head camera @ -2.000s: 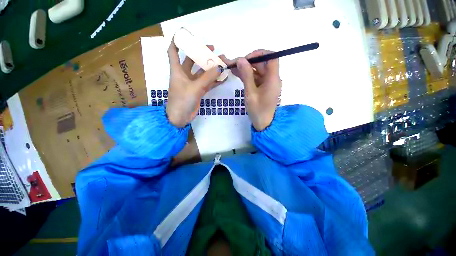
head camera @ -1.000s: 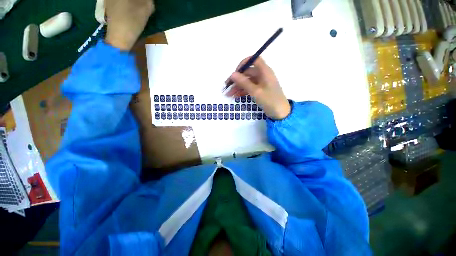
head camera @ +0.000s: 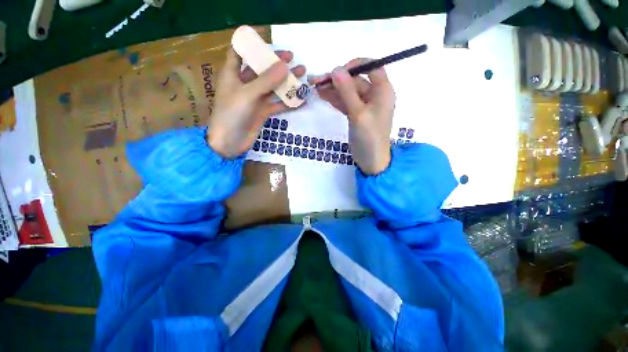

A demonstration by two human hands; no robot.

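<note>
My left hand (head camera: 237, 106) holds a cream-white housing (head camera: 258, 56) tilted above the white sheets. A small dark label (head camera: 301, 91) shows at the housing's lower right end. My right hand (head camera: 365, 103) holds a slim black pen-like tool (head camera: 389, 60), its tip at that end beside the label. Whether the tip touches the label is too small to tell. The label sheet (head camera: 303, 146) with rows of small dark squares lies below my hands, partly hidden by them.
Brown cardboard (head camera: 148, 137) lies at the left. A green belt (head camera: 206, 12) with more housings and a liner strip runs along the top. A grey metal arm (head camera: 482, 19) stands at the top right. Rows of housings (head camera: 561, 63) and clear trays (head camera: 551, 155) over yellow lie at the right.
My left hand has come back from the belt and now holds a housing in front of me. My right hand has brought the tool to the housing's end. The view has shifted.
</note>
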